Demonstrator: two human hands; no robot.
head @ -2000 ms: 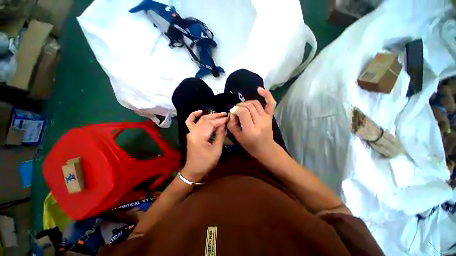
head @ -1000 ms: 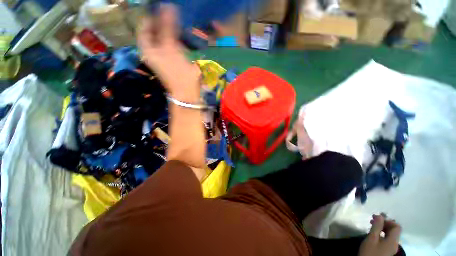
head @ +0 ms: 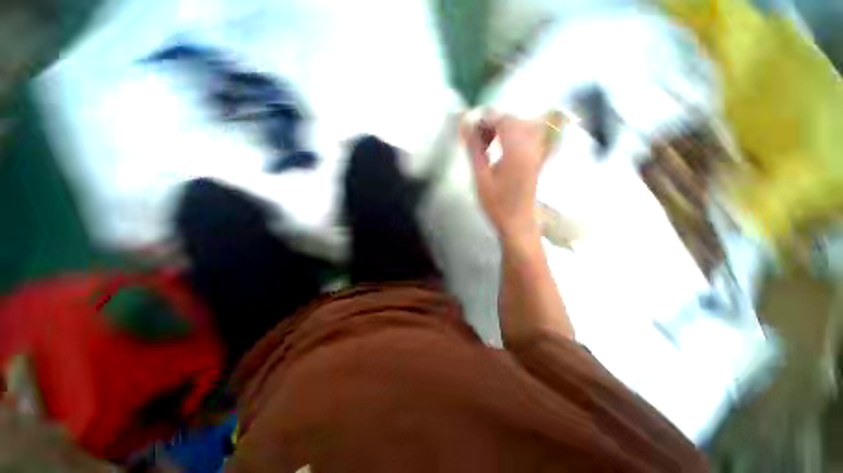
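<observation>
The picture is strongly blurred. My right hand point(head: 513, 157) is raised over the white covered surface, with thumb and fingers curled together. A pale spot shows at its fingertips, but I cannot tell whether it is held. The pale straw-like bundle point(head: 558, 227) lies beside my right wrist, partly hidden by it. Dark blue plush toys point(head: 254, 102) lie on the white woven sack point(head: 111, 139) at the upper left. I cannot make out my left hand.
The red plastic stool point(head: 83, 342) stands at the lower left, with a blurred tan item at its left edge. A dark bar-shaped object point(head: 596, 115) lies right of my right hand. Brown lumps point(head: 689, 189) and yellow plastic point(head: 786, 111) are farther right. My dark-clad knees are in front.
The view has swung from the dark toy heap and stool back to the sack and white surface. My left hand has left the picture. My right hand now reaches over the white surface.
</observation>
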